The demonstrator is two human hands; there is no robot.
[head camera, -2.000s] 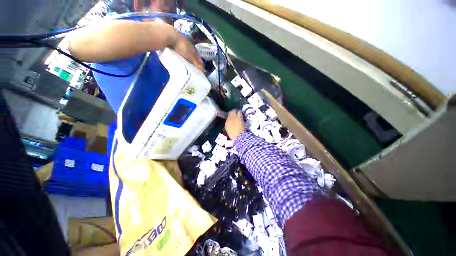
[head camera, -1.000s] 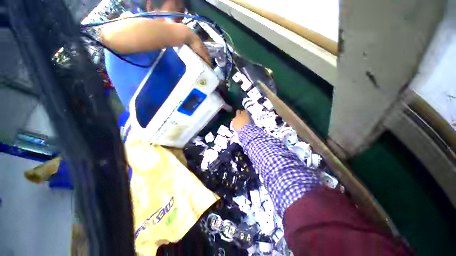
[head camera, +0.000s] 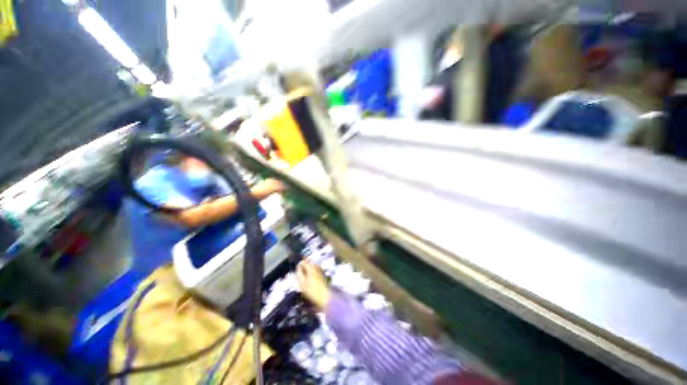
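The picture is blurred. My right hand [head camera: 312, 283], in a checked sleeve, reaches in from the lower right over loose white plastic parts [head camera: 350, 280]. Its fingertips are by the end of the white feeder box [head camera: 215, 282]; whether they hold anything cannot be told. Black parts [head camera: 280, 325] lie below and left of the hand. More white parts lie beside the forearm. My left hand is out of the picture.
A thick black hose [head camera: 254, 252] hangs in front of the box. A yellow-tan sack [head camera: 169, 334] lies at lower left. Another person's arm [head camera: 215, 212] reaches beyond the box. A brown divider [head camera: 399, 293] borders the parts; a long white surface [head camera: 520, 218] is at right.
The view has swung upward, so the box, sack and my right hand appear lower and smaller. The hose now crosses in front of the box. My hand stays over the parts.
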